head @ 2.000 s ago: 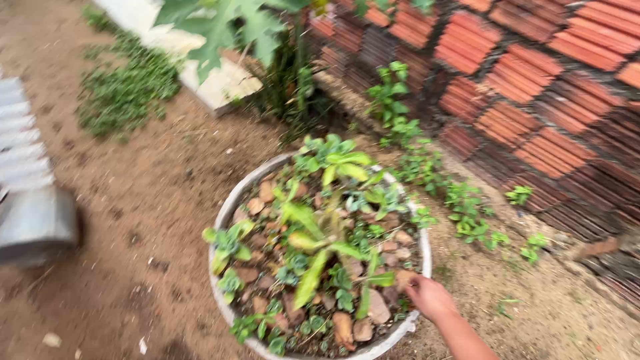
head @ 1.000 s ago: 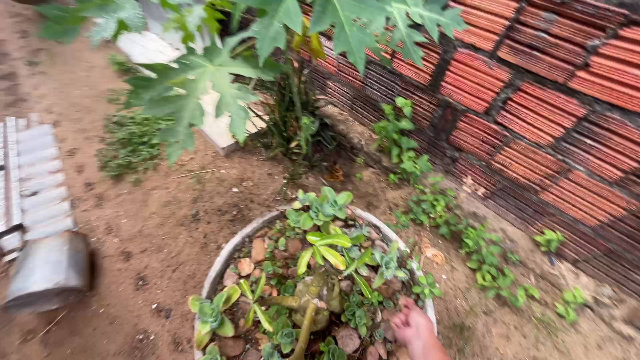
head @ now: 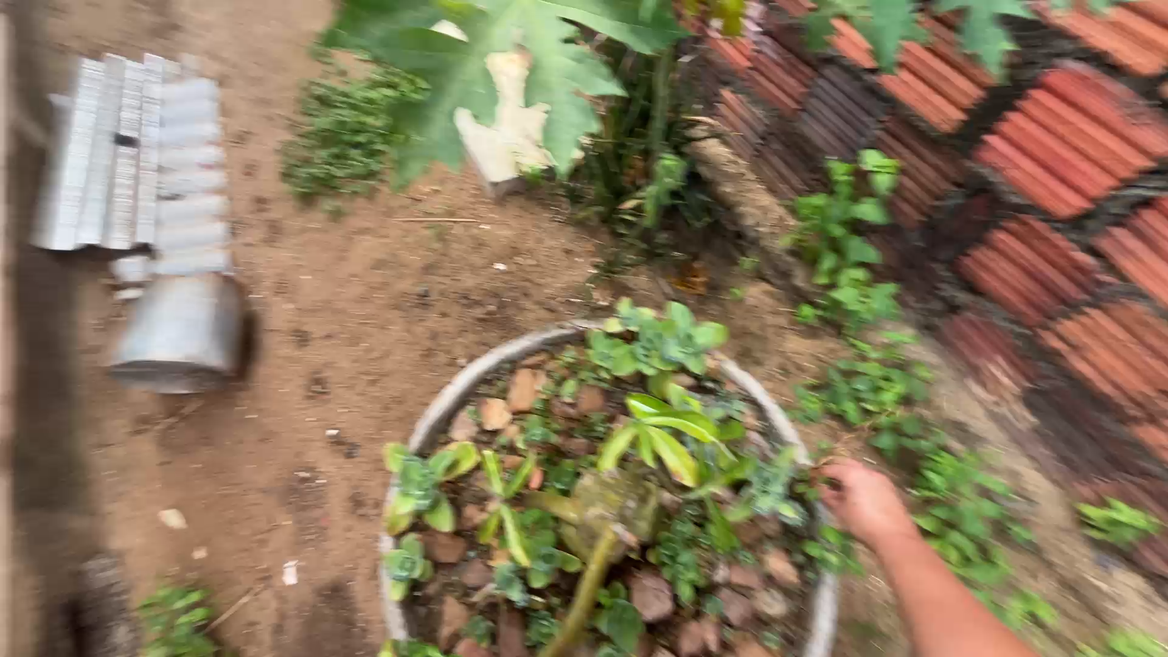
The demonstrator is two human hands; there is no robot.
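My right hand is at the right rim of a round grey planter, its fingers curled by the leaves of a succulent. Whether anything is between the fingertips is too blurred to tell. Reddish stones and several small succulents fill the planter. From its middle rises a thick-based plant with yellow-green leaves and a bare stem. Another succulent grows at the back rim. My left hand is out of the frame.
A wall of ribbed red hollow bricks runs along the right, with green weeds at its foot. Large lobed leaves overhang the back. A metal pot lies beside corrugated sheets on the sandy ground.
My right hand was over the stones inside the planter one second ago; it is now at the right rim. The view has shifted.
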